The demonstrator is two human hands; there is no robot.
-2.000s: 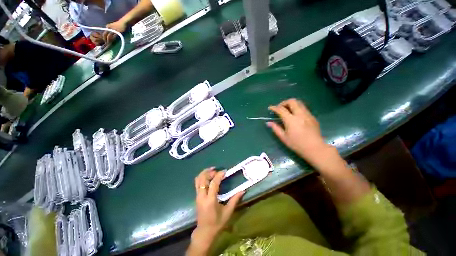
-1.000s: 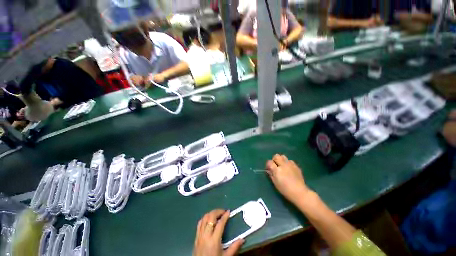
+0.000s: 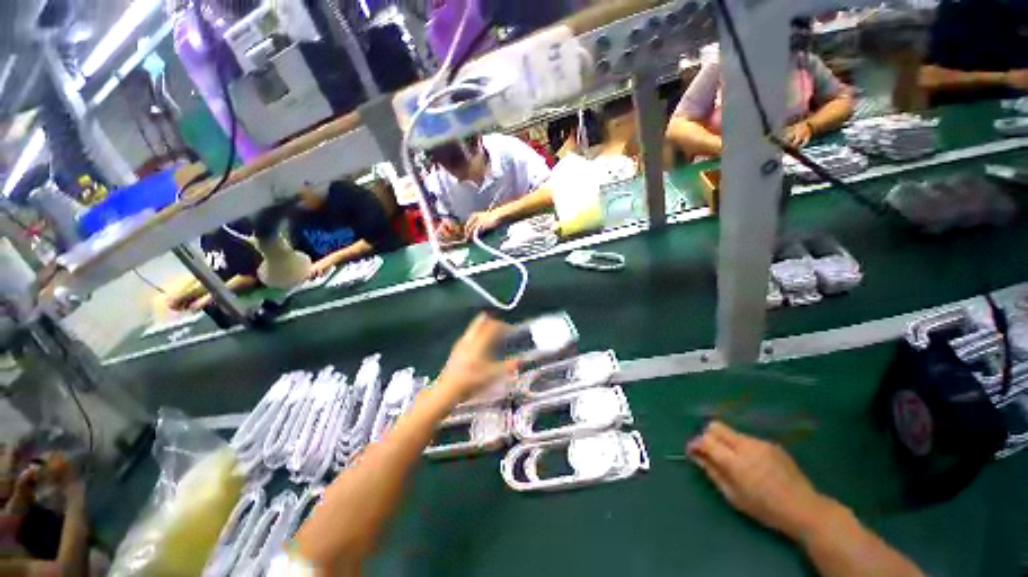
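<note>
White plastic housings (image 3: 575,411), each with an oval opening and a round disc, lie in overlapping rows at the centre of the green bench. My left hand (image 3: 479,363) reaches over their left part, its fingers at the left end of a blurred white housing (image 3: 547,335) at the far edge of the group. It seems to grip that end; the fingertips are blurred. My right hand (image 3: 750,476) rests low over the bench right of the rows, fingers bent together. Faint thin slivers (image 3: 750,415) lie just beyond it. Whether its fingertips pinch one cannot be told.
A black fan (image 3: 941,423) stands at right beside more housings. A grey metal post (image 3: 746,225) rises beyond my right hand. White housings (image 3: 321,417) stand stacked at left, near a clear bag with yellow contents (image 3: 186,513). A white curved tube hangs ahead. Seated people work opposite.
The view has tilted up and turned left. My left hand has moved from the near bench edge to the far side of the central rows, with the housing. My right hand stays near the slivers.
</note>
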